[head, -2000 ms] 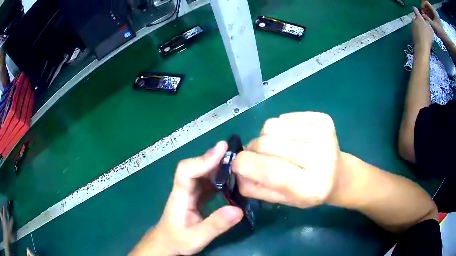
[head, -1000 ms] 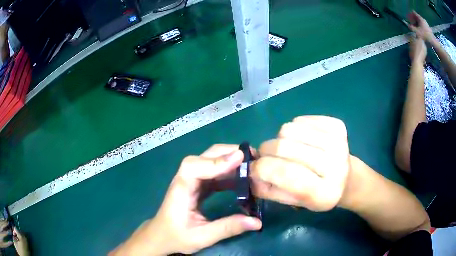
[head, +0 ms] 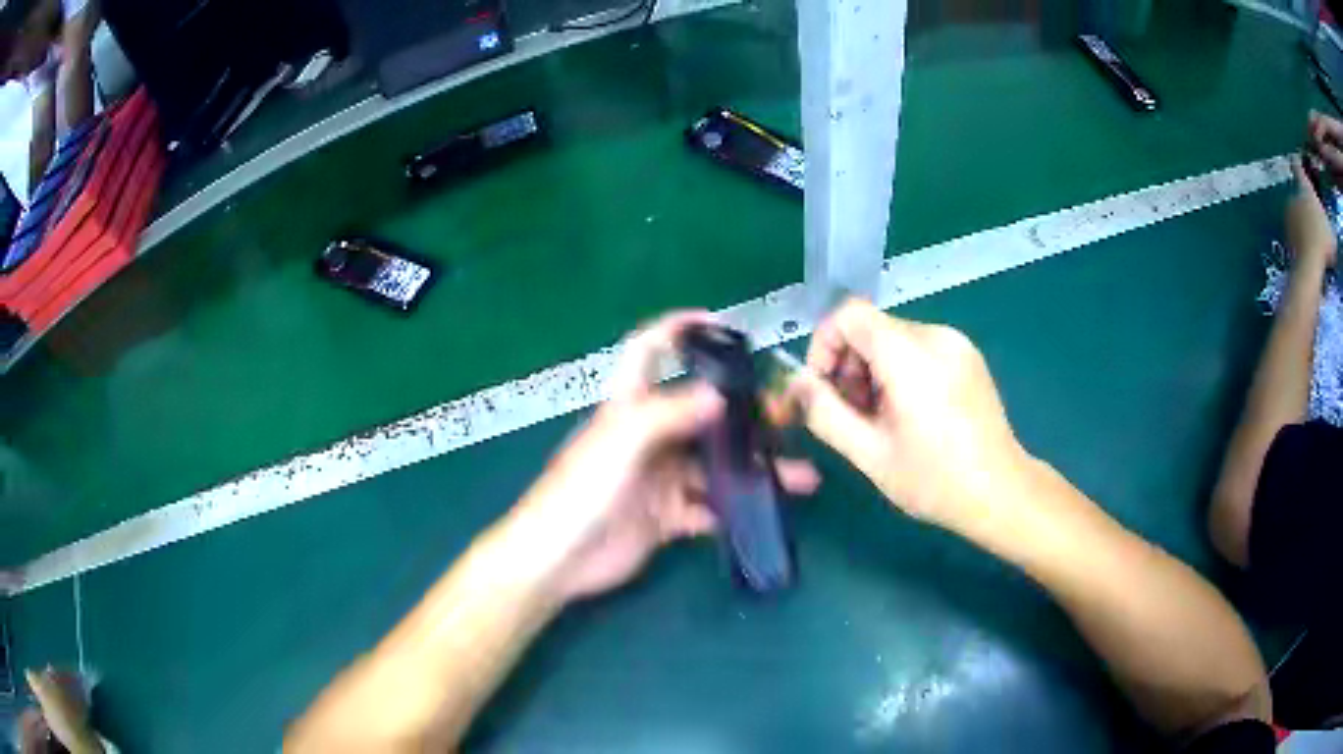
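My left hand (head: 619, 479) holds a black phone assembly (head: 748, 494), blurred, tilted with its far end up near the metal edge strip. My fingers grip it from the left, with fingertips showing past its right side. My right hand (head: 921, 420) is just right of the phone's upper end, thumb and forefinger pinched together. A small pale, blurred speck shows at or beside its fingertips; I cannot tell what it is or whether the hand holds it.
A pale metal edge strip (head: 442, 439) and upright post (head: 851, 162) stand before me. Several open phones, one here (head: 377, 271), lie on the green surface beyond. Red-orange trays (head: 92, 221) are at far left. A neighbour's arm (head: 1270, 398) is at right; another hand (head: 62, 710) is lower left.
My left hand and the phone have moved up, and the phone's long side now shows. My right hand has come away from the phone and turned. The view has shifted.
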